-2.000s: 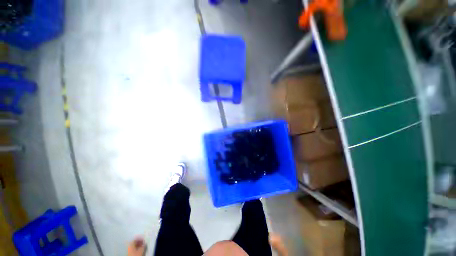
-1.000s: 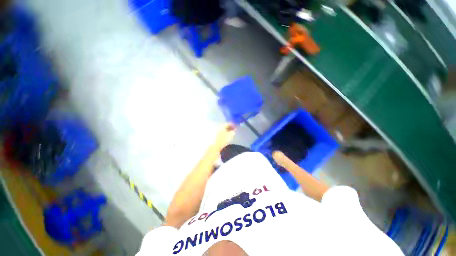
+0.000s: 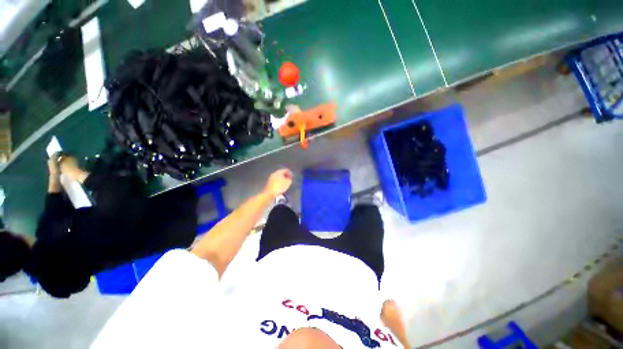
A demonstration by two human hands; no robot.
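My left hand is low in front of the bench edge, small, with fingers loosely curled. I see nothing in it, but its grip is unclear. My right hand is partly visible beside my hip near the bottom edge, its fingers not readable. The blue stool is between my legs. The blue tote holds black parts and stands on the floor to the right. On the bench are the press's red ball knob, the orange fixture block and, left of them, a wide pile of black parts.
The green bench runs across the top, with two white lines. Clear bags lie behind the press. A black-clothed person sits at the left, hands on a white strip. A blue wire rack is at the right.
The view has turned towards the bench and press. The tote now shows at my right and the stool between my legs. My right hand has moved back from beside the tote to my side.
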